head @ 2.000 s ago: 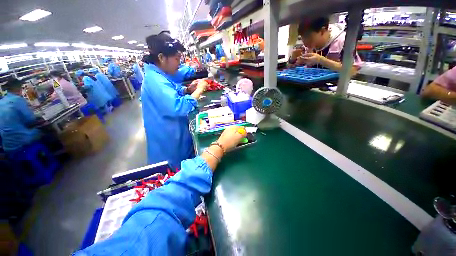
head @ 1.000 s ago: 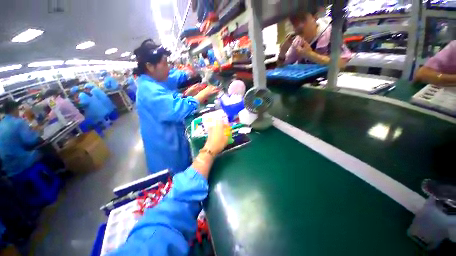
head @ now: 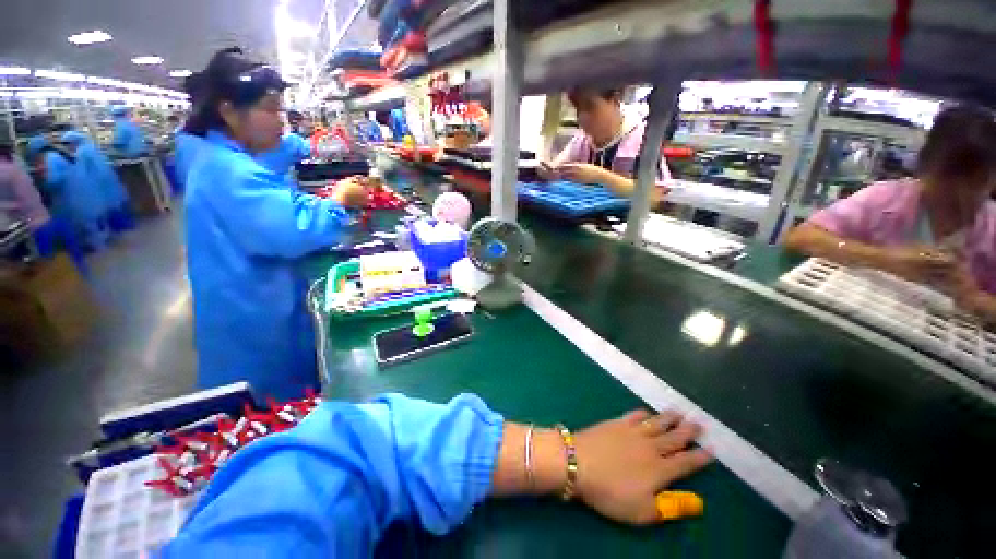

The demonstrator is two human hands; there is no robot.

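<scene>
My left hand [head: 639,464] lies palm down on or just over the green bench mat [head: 590,382], reaching across from the lower left in a blue sleeve. Its fingers are spread towards the white strip [head: 666,399], and a yellow-orange cot covers the thumb. No object shows in it; what is under the palm is hidden. My right hand is out of the picture. A dark smartphone [head: 442,341] with a bright green stand [head: 423,320] lies further back on the bench.
A green tray [head: 347,302] and a desk fan [head: 499,257] stand behind the phone. A translucent bottle [head: 841,530] is at lower right. A white compartmented tray [head: 126,519] with red clamps [head: 208,448] is at left. A person in blue stands beside; people in pink sit opposite.
My left hand has moved from the phone to the right and nearer, onto the mat by the white strip. The phone and its stand are now uncovered. The camera view has turned right.
</scene>
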